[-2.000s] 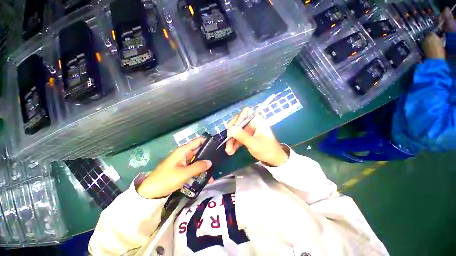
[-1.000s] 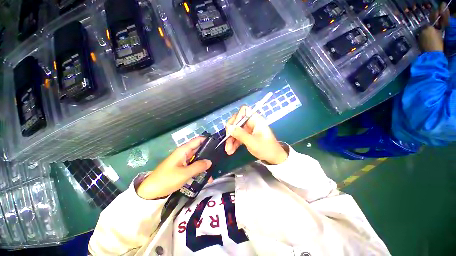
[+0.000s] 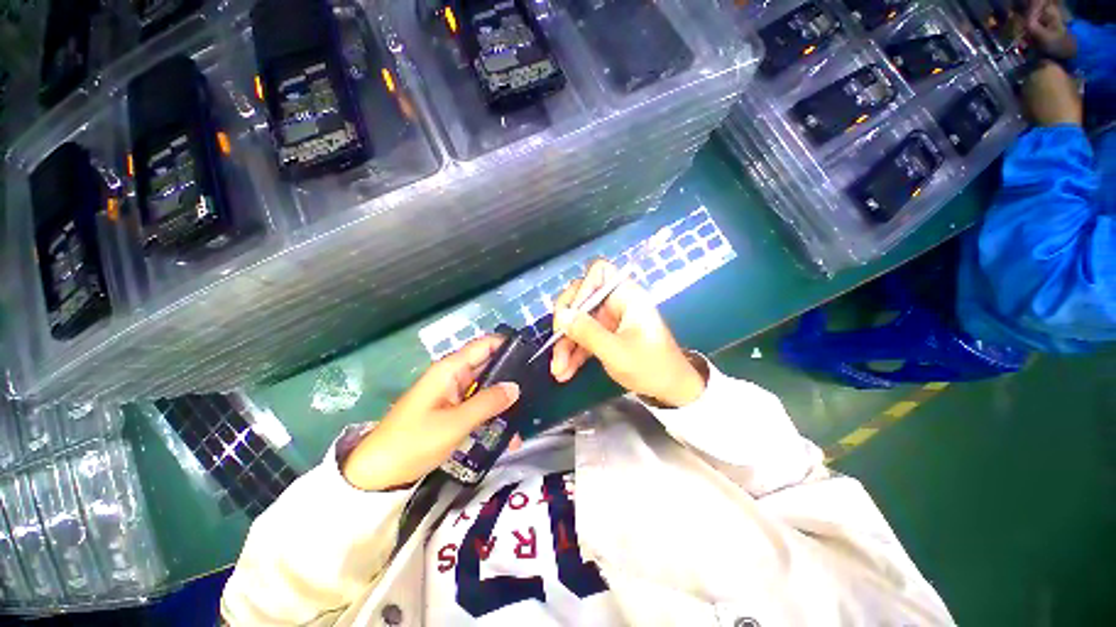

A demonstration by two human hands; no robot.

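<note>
My left hand (image 3: 422, 423) is shut on a black device housing (image 3: 480, 448), held tilted near my chest, its thumb across the face. An orange mark shows on the housing's side. My right hand (image 3: 618, 337) grips pale, thin tweezers (image 3: 585, 306) between thumb and fingers. The tweezers' tip points down at the housing's upper part; whether it touches, or holds a piece, I cannot tell. A pale sheet with a grid of small rectangles (image 3: 693, 249) lies on the green bench beyond my hands, partly hidden by them.
A tall stack of clear trays (image 3: 404, 251) holding black housings stands ahead. Lower filled trays (image 3: 832, 227) are at the right. A sheet of black rectangles (image 3: 226, 447) and clear trays (image 3: 80, 527) lie left. A person's blue sleeve (image 3: 1040, 233) and a blue stool (image 3: 900, 343) are at right.
My hands, the housing and the tweezers stay nearly in place. The view has shifted slightly. The other person's hands at the upper right have moved.
</note>
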